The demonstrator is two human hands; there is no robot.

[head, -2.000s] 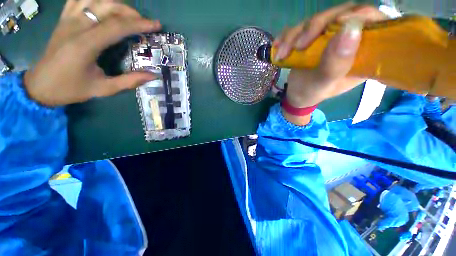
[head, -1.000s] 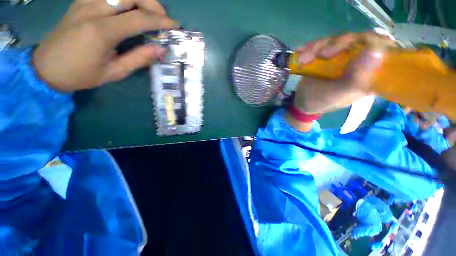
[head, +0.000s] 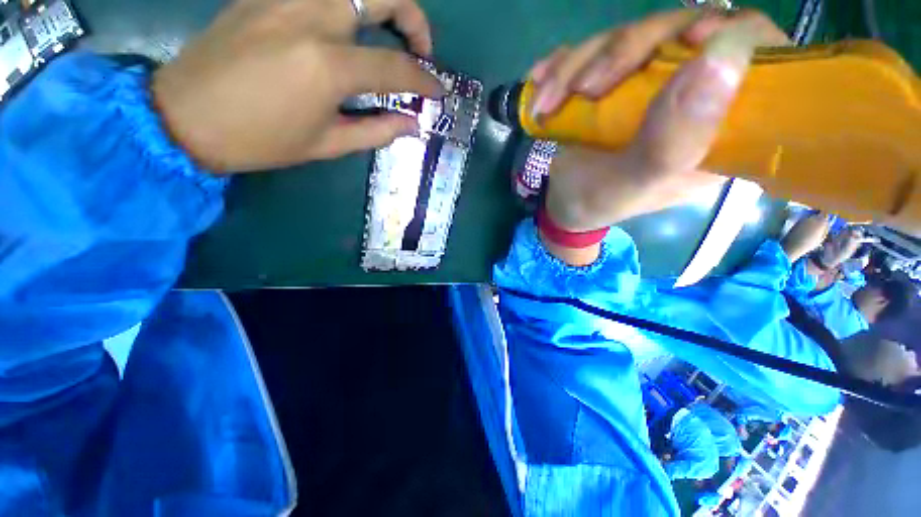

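Observation:
A silvery phone frame [head: 406,207] with a dark central strip lies on the dark green bench mat. My left hand [head: 303,86] rests its fingertips on the board [head: 440,119] at the frame's far end. My right hand [head: 646,111] is closed around the thick yellow-orange electric screwdriver [head: 798,126]. Its black nose [head: 503,104] points left, just right of the frame's far end; I cannot tell whether the bit touches. The round perforated screw tray [head: 535,167] is mostly hidden behind my right hand and wrist.
Small silver-and-dark boards [head: 35,35] lie at the far left. A long white paper strip [head: 719,230] lies right of my right wrist. A black cord [head: 707,348] crosses my right sleeve. Other people in blue smocks [head: 697,439] and blue bins show at the lower right.
The phone frame has moved right, tilted slightly, with my left hand on it. The screwdriver nose has moved left, off the tray to beside the frame. The tray is now mostly covered.

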